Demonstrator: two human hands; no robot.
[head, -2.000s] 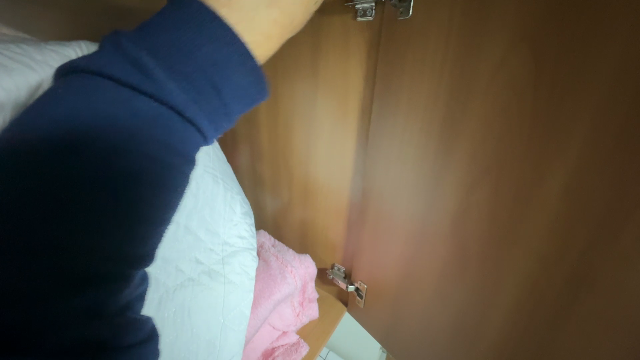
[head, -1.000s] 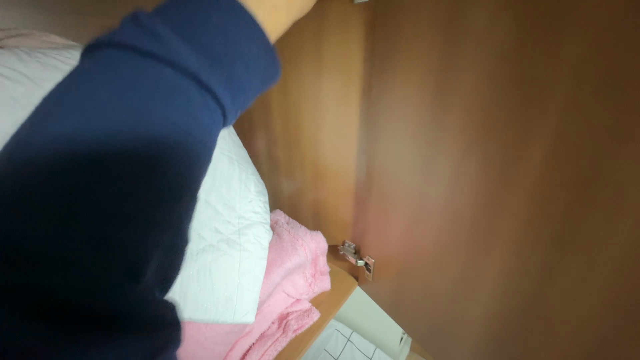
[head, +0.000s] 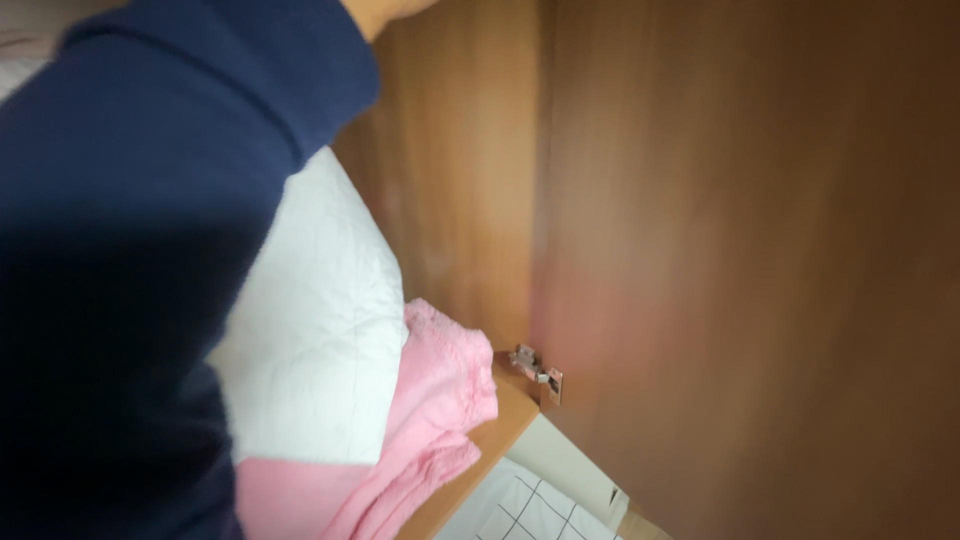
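At the top edge, a small part of my left hand [head: 386,11] shows beyond a dark blue sleeve. Its fingers lie outside the frame, so what it holds or touches is hidden. Beneath the forearm is a folded white quilted bedding piece [head: 322,315], partly covered by the sleeve. A folded pink plush blanket [head: 450,367] lies under and beside it on a wooden cabinet shelf [head: 506,420]. My right hand is out of view.
An open wooden cabinet door [head: 735,225] fills the right side, joined by a metal hinge [head: 536,371] to the cabinet's side panel [head: 465,187]. Below the shelf are a pale panel [head: 566,457] and white fabric with a dark grid [head: 536,506].
The view has shifted, bringing more of the pink blanket and the grid-patterned fabric into sight. The upper hinge has left the frame. My left hand stays at the top edge.
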